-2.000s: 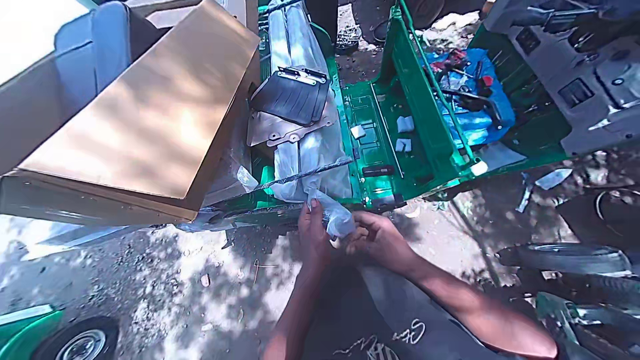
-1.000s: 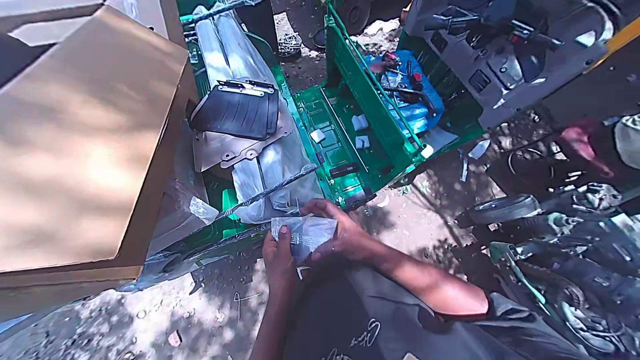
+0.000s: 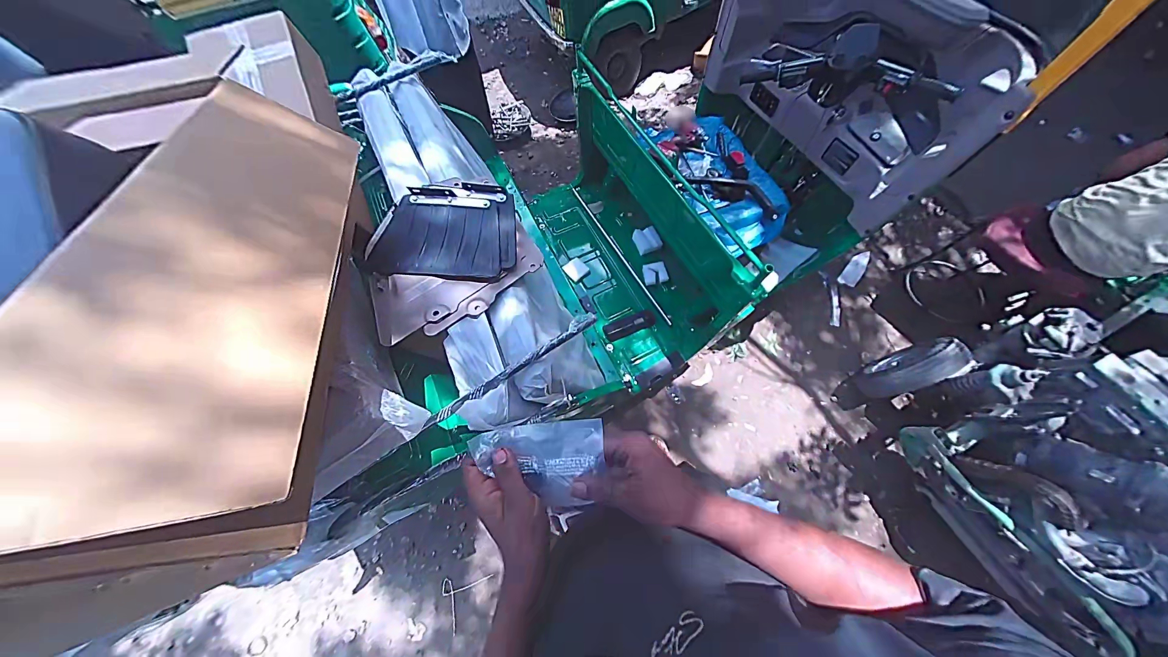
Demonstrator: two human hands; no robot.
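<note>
A clear plastic bag (image 3: 547, 456) with printed writing is stretched flat between my two hands, just in front of my body. My left hand (image 3: 509, 502) pinches its left end with the thumb on top. At its right end my right hand (image 3: 643, 479) grips the plastic. What the bag contains cannot be made out. Beyond it lies the green metal vehicle body (image 3: 584, 246), with long plastic-wrapped parts (image 3: 497, 356) across it. Black ribbed mud flaps (image 3: 447, 233) rest on a pale metal plate (image 3: 411, 306) on top of these.
A large open cardboard box (image 3: 173, 310) fills the left side. A rope (image 3: 520, 372) crosses the wrapped parts. Blue plastic with assorted parts (image 3: 739, 201) lies behind the green panel. A grey panel with handlebars (image 3: 858, 100) stands at upper right; a wheel (image 3: 917, 370) and a person's clothed leg (image 3: 1113, 224) are at right.
The plastic bag, bunched up two seconds ago, is now spread flat between my hands. The view has swung noticeably, bringing a person and more vehicle parts in at the right.
</note>
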